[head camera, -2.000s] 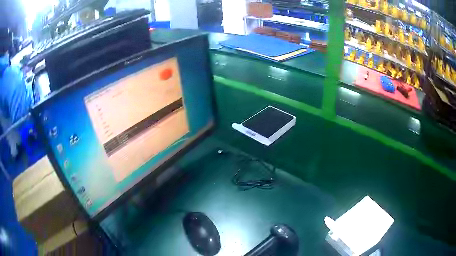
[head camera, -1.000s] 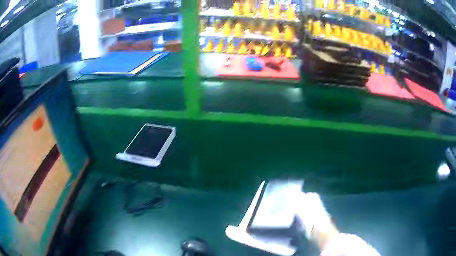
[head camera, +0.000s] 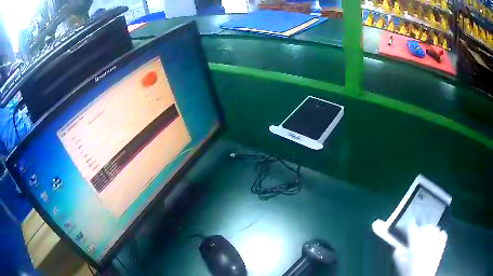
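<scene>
A tablet-like device (head camera: 417, 207) with a pale face and dark edge lies in a white tray (head camera: 385, 230) on the bench at the lower right. My right hand (head camera: 424, 248), in a white glove, is over its lower right part, fingers on or just above the face. Glare hides whether the fingers grip it. My left hand is not in view. A black barcode scanner (head camera: 318, 253) lies at the bottom edge, partly cut off.
A second white tray (head camera: 298, 136) with a dark slab (head camera: 312, 118) sits beyond the bench edge. A monitor (head camera: 127, 137) stands at left. A black mouse (head camera: 221, 256) and coiled cable (head camera: 275, 183) lie on the bench. A green post and rail (head camera: 353, 48) stand behind.
The view swung right, then back left. My right hand, absent two seconds ago, is now at the near device. That device's face showed as plain bright white then; now its pale face and dark edge show.
</scene>
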